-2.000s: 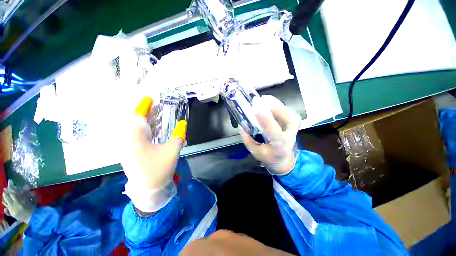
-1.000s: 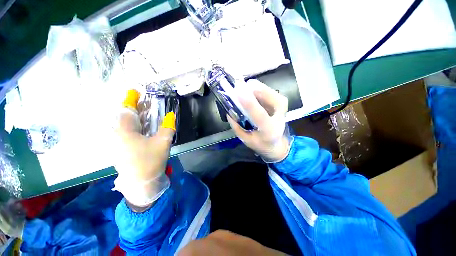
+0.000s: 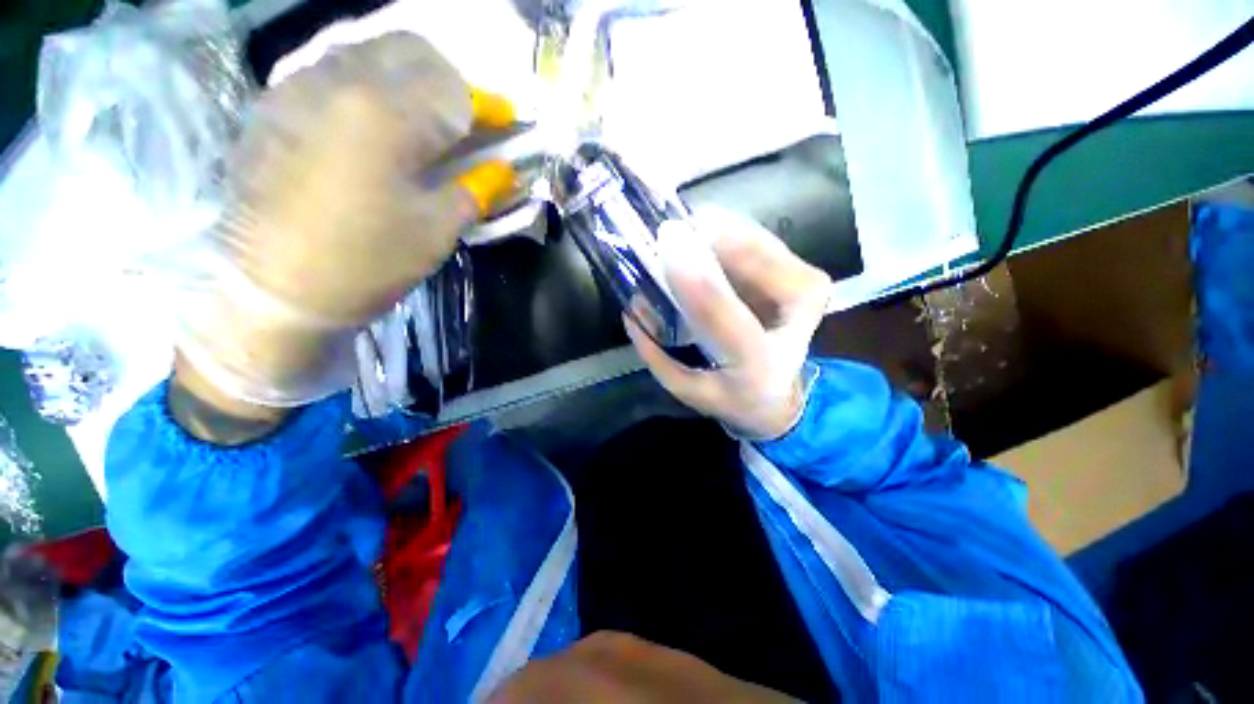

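Observation:
The clear lamp body's lower right lobe [image 3: 622, 237] points down from the narrow centre over the black pad [image 3: 550, 323]. My right hand [image 3: 743, 323], in a whitish glove, is closed around this lobe's lower end. Another clear lobe [image 3: 447, 330] lies at the left, partly hidden by my left hand [image 3: 492, 149]. My left hand is blurred, back up, with yellow-orange cots on thumb and finger. Its two fingertips are close together beside the lamp centre; whether they grip anything is unclear. The white block [image 3: 729, 83] lies beyond the lamp centre.
A crinkled clear plastic bag [image 3: 131, 124] lies at the left, with a small shiny plastic bundle [image 3: 69, 378] below it. A black cord [image 3: 1052, 158] hangs over the right side. An open cardboard box [image 3: 1100, 454] stands below the bench. A white sheet [image 3: 1086, 62] lies at the upper right.
My left hand has left the left lobe and moved up and inward to the lamp centre. My right hand keeps its hold. The view has shifted, so the bag shows larger.

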